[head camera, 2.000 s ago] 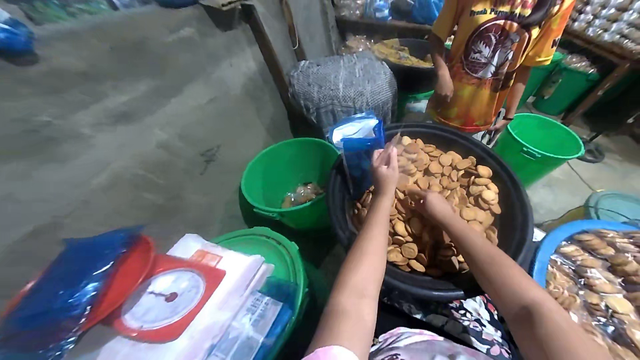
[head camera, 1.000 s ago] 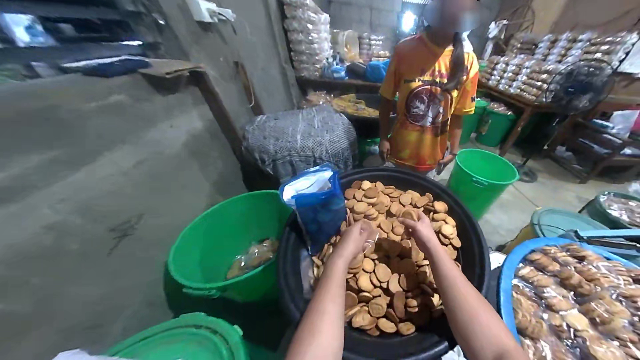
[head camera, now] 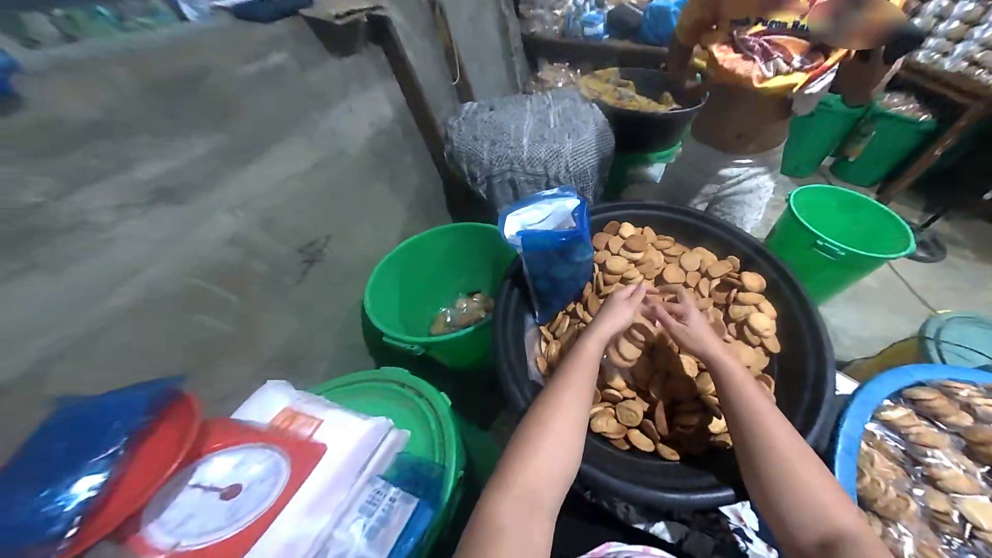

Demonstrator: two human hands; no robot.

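Note:
Flat round biscuits (head camera: 697, 271) fill much of a large black tub (head camera: 810, 349). Both my hands are together over the middle of the pile. A clear plastic bag with several biscuits (head camera: 629, 345) appears to hang beneath my fingers. My left hand (head camera: 620, 310) seems to pinch its top from the left, and my right hand (head camera: 682, 318) meets it from the right; which fingers grip the plastic is hard to tell. An upright blue plastic pack (head camera: 554, 263) with white contents leans inside the tub's left rim, just beyond my left hand.
Left of the tub stand a green bucket (head camera: 387, 287) with bagged biscuits, a lidded green bucket (head camera: 418, 411) and a red dial scale (head camera: 225, 488). A blue-rimmed basin (head camera: 852, 434) of bagged biscuits is at right. Beyond stand a person (head camera: 744, 116), a grey woven sack (head camera: 535, 139) and another green bucket (head camera: 841, 240).
My hands, apart among the biscuits a second ago, have come together. The person opposite now has the shirt lifted up; it hung down before. The view has tilted down.

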